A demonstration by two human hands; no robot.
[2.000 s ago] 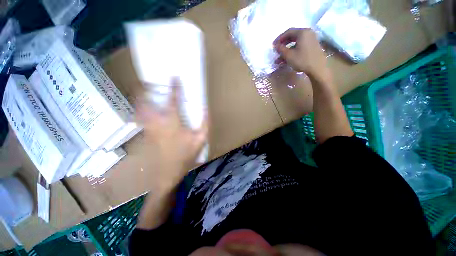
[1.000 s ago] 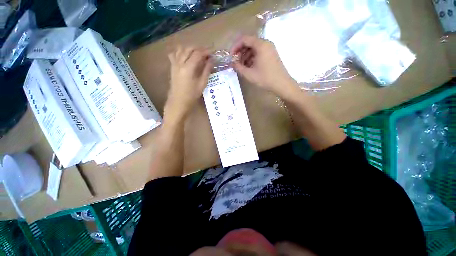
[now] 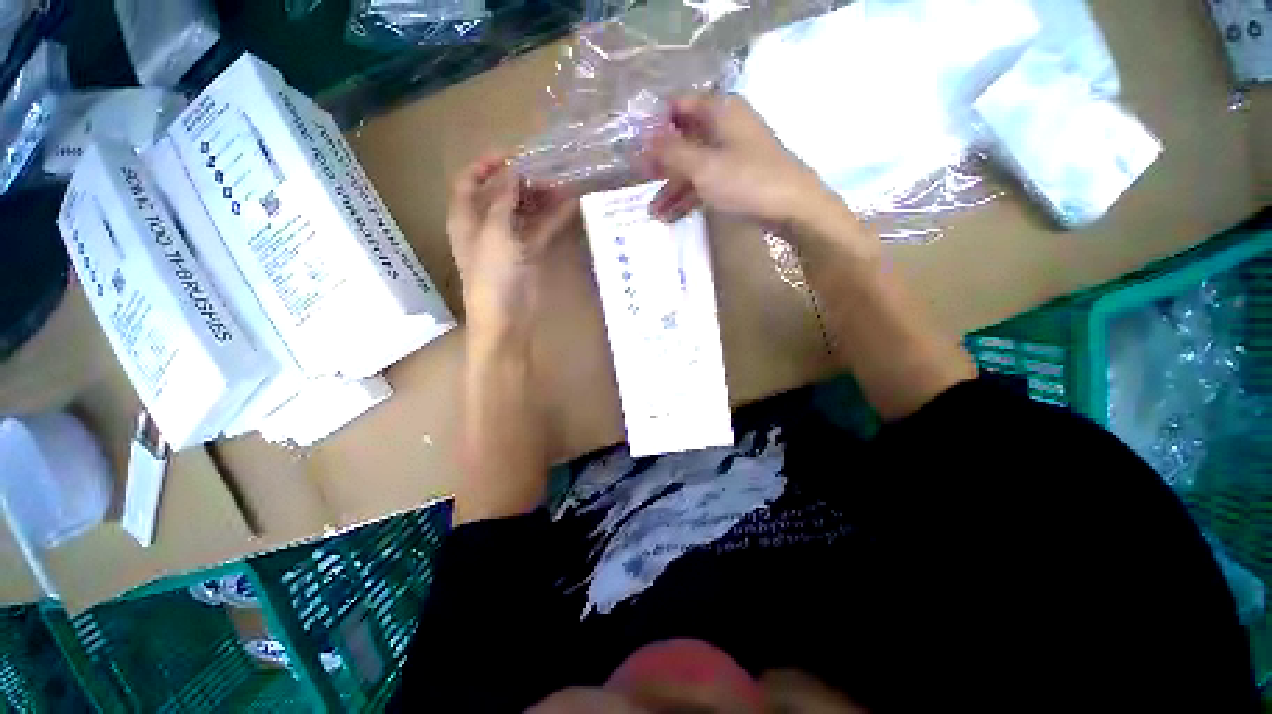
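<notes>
A long white retail box [image 3: 660, 328] with black print lies in front of my torso, its near end at the table's edge. A clear poly bag [image 3: 600, 144] is spread between my hands at the box's far end. My left hand [image 3: 505, 230] pinches the bag's left side. My right hand [image 3: 718, 161] holds the bag's right side, with fingertips over the box's far right corner. Whether the box end is inside the bag cannot be told.
Unbagged boxes [image 3: 300, 223] stand at the left on the cardboard sheet [image 3: 370, 467]. A shiny stack of poly bags [image 3: 851, 119] lies right, with a folded bundle [image 3: 1071, 140] on it. A white tub [image 3: 56, 481] is far left. Green crates [image 3: 1095, 363] sit below bench level.
The bag between my hands has opened out wider and stretches farther back. My left hand has moved left and down. My right fingertips have come down to the box's far end.
</notes>
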